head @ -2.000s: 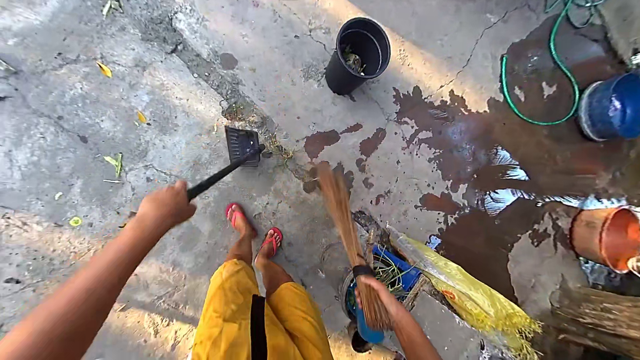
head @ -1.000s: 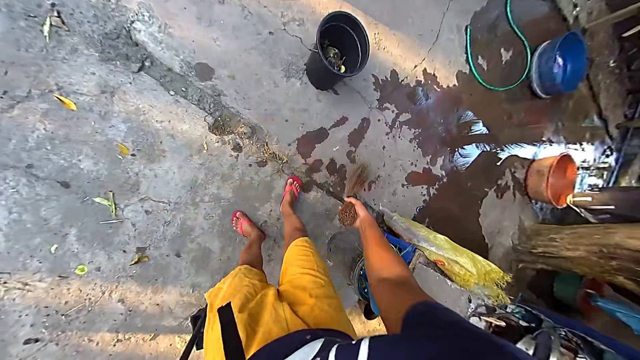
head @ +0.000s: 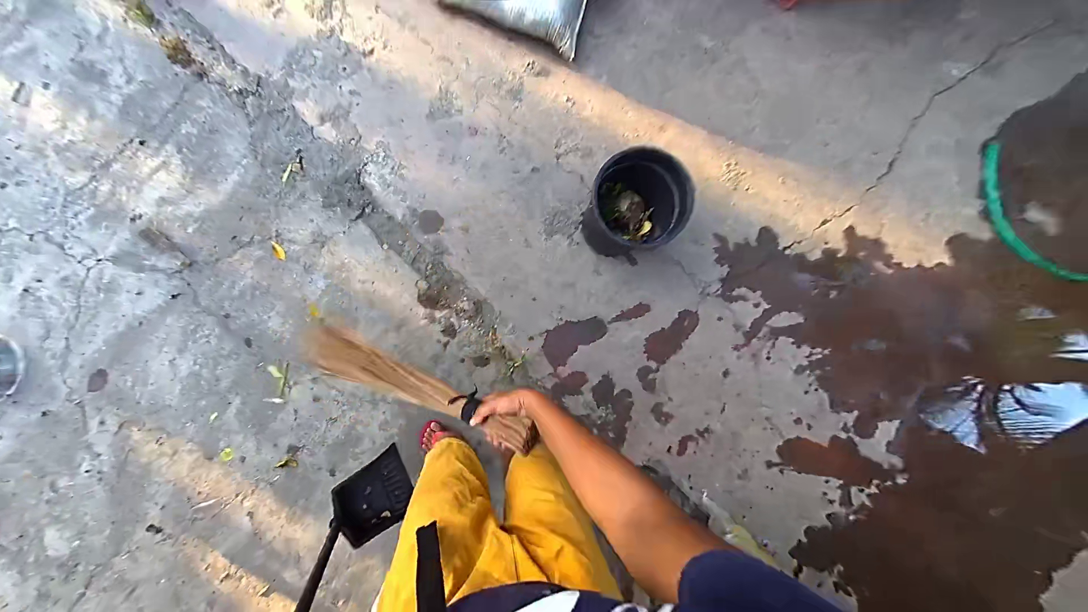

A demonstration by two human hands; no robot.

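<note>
My right hand [head: 503, 416] grips a stick broom [head: 382, 370] by its bound end, near my knees. The broom's bristles point left and hang over the concrete beside scattered leaves. To the left of my legs, a black dustpan [head: 374, 495] rests low near the ground, its long handle running down out of the frame. My left hand is out of view, so what it holds does not show. A black plastic bucket [head: 650, 200] containing leaves and debris stands ahead of me.
A wide wet puddle [head: 892, 340] lies on the right, with a green hose [head: 1011, 238] over it. A silvery sack [head: 544, 17] lies at the top. Several leaves, such as a yellow leaf [head: 278, 250], dot the cracked concrete on the left.
My right hand has brought the broom across to the left, its bristles now pointing left. The dustpan, ahead of my feet two seconds ago, is now beside my left leg. The left hand has left view.
</note>
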